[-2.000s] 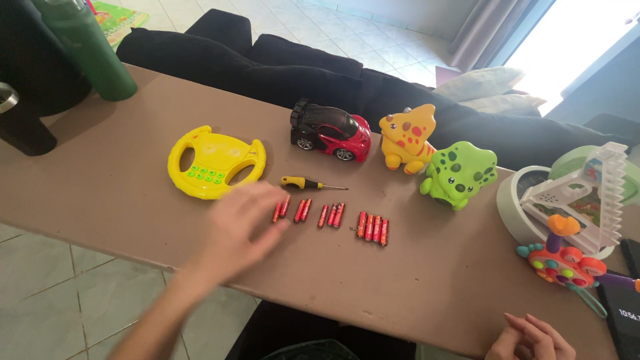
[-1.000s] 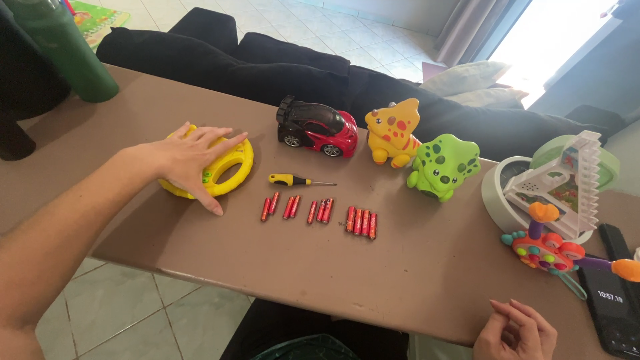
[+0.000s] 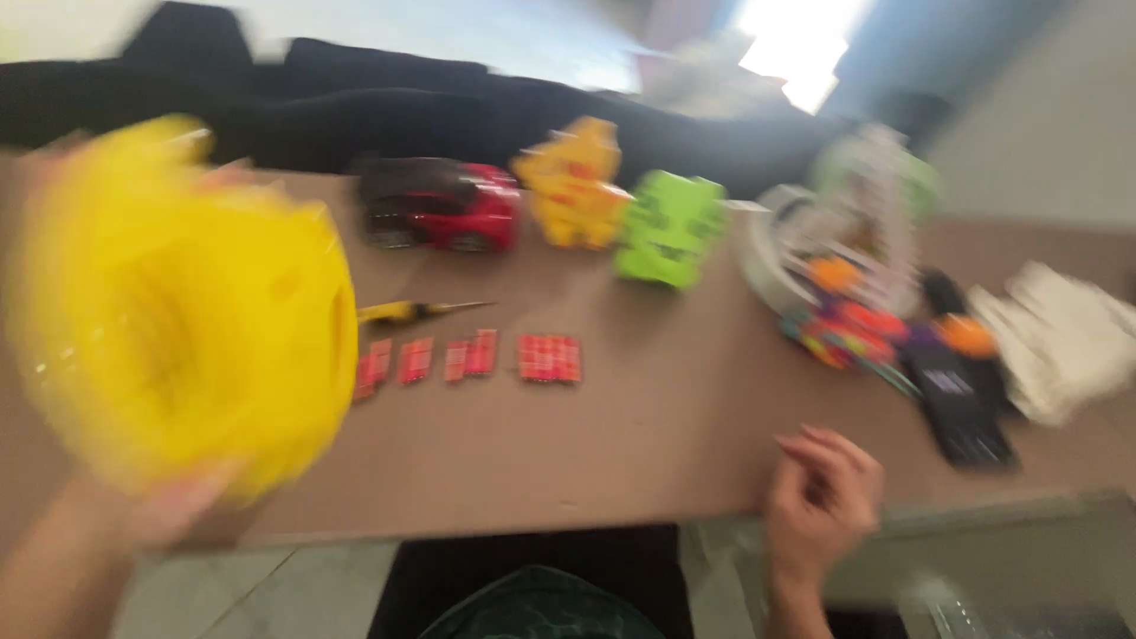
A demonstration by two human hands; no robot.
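Note:
My left hand grips a yellow toy steering wheel, raised at the left and blurred; its back seems to face me, and part of the hand is hidden behind it. My right hand rests at the table's front edge with fingers loosely curled, holding nothing. Between them, several red batteries lie in small groups. Behind the batteries is a yellow and black screwdriver, its handle end hidden by the wheel.
A black and red toy car, an orange toy animal and a green one stand along the back. At right are a white and green toy, a colourful toy, a phone and a cream cloth.
My left hand has lifted the yellow steering wheel off the table, where it lay under my fingers a second ago. The view has swung to the right. My right hand stays by the edge.

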